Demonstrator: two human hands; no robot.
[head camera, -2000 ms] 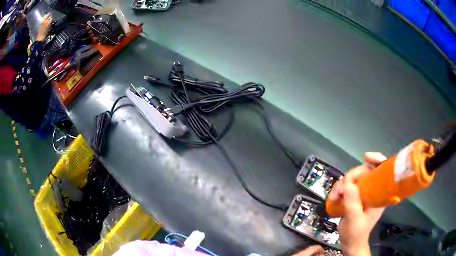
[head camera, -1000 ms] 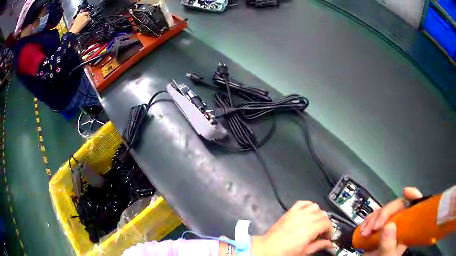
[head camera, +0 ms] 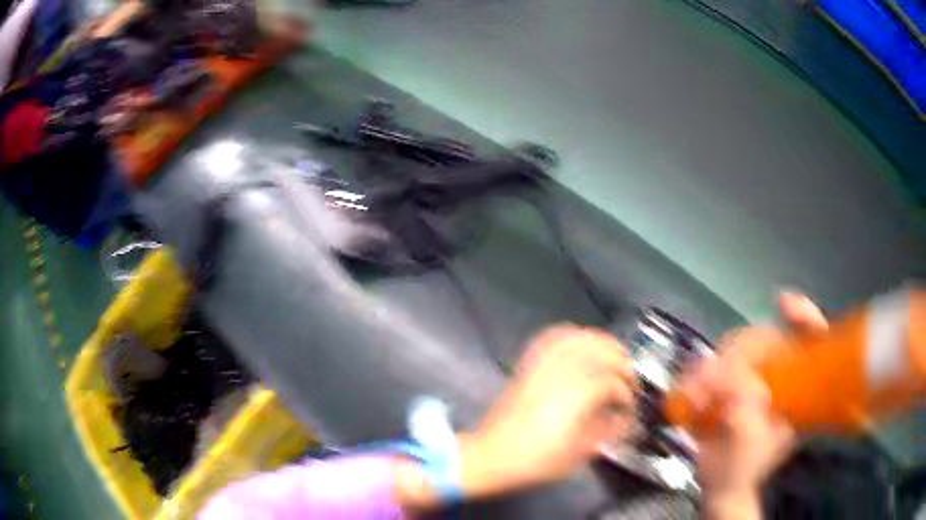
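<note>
The view is blurred. My right hand (head camera: 739, 416) is closed around the orange electric screwdriver (head camera: 833, 366), its front end pointing left over the open adapter cases. My left hand (head camera: 564, 401) is at the left side of the cases, fingers bent; whether it holds a case or a screw cannot be told. The farther case (head camera: 660, 340) shows board parts between my hands. The nearer case (head camera: 665, 469) is partly hidden by both hands. The screwdriver's bit is hidden or too blurred to see.
Another adapter case (head camera: 350, 234) lies up the bench with black cords (head camera: 437, 198) beside it. A yellow crate (head camera: 91, 406) of black units stands lower left. An orange-red tray (head camera: 168, 142) and a person in dark clothes (head camera: 61, 183) are at upper left.
The camera view has swung and blurred. My left hand came up from the bottom edge to the cases and remains there. My right hand still holds the screwdriver over them.
</note>
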